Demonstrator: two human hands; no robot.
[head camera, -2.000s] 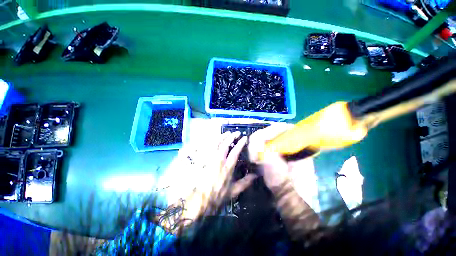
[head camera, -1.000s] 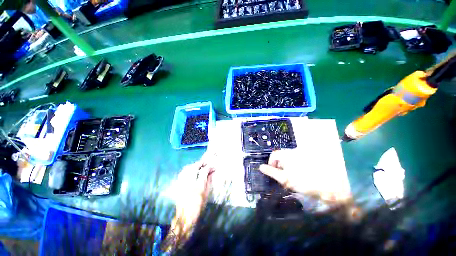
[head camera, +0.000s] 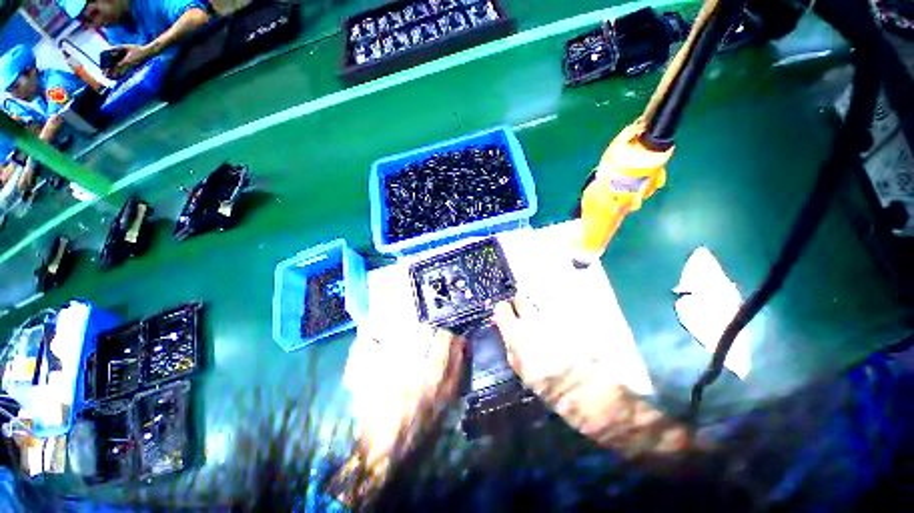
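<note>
An open black housing (head camera: 463, 283) lies on the white mat (head camera: 591, 331), its far half showing small metallic and coloured parts. My left hand (head camera: 416, 366) is at the housing's left near side, overexposed and partly hidden by dark hair at the bottom. My right hand (head camera: 536, 351) has its fingertips at the right near corner of the far half. Both hands seem to hold the housing by its sides near the hinge. The yellow-orange electric screwdriver (head camera: 618, 190) hangs to the right of the housing, touched by no hand.
A large blue bin (head camera: 529, 205) of black parts stands behind the housing, a small blue bin (head camera: 287, 306) of screws at left. Open housings (head camera: 150, 351) lie far left, others along the far side. A white scrap (head camera: 714, 301) and a black cable (head camera: 792, 255) are right. People sit at upper left.
The screwdriver was in my right hand two seconds ago and now hangs free. My left hand has moved from the mat's left side to the housing. The camera view has tilted.
</note>
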